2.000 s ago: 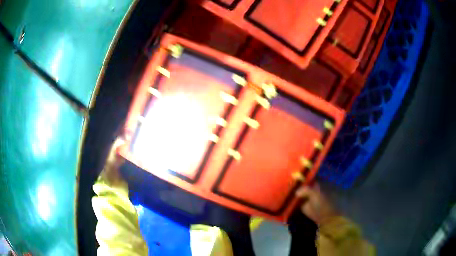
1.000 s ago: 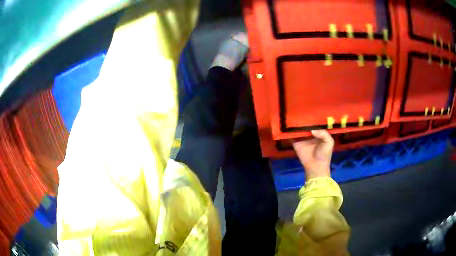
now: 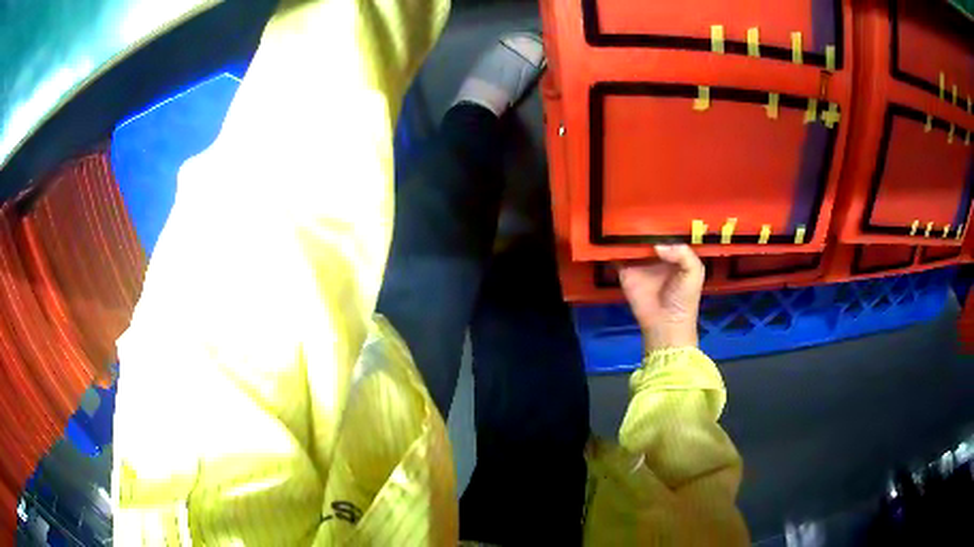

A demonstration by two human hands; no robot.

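Observation:
A red foam tray lies on a stack of similar trays at the upper right. It holds black-bordered touch panels, one of them the near panel, with small yellow tape tabs across the long black edges. The tray is cut off by the top edge of the picture. My right hand grips the tray's near edge, thumb on top and fingers partly hidden below. My left hand is out of the picture; its yellow sleeve runs up past the top edge.
A blue pallet is under the stack. More panel trays are at the far right. Piled red tray edges and a blue bin are at the left. The green bench is top left. A foot shows near the stack.
Two seconds ago both hands held the tray by its near corners beside the bench. Now it is over the stack, and my left hand has left the picture. Since one second ago the view has shifted slightly.

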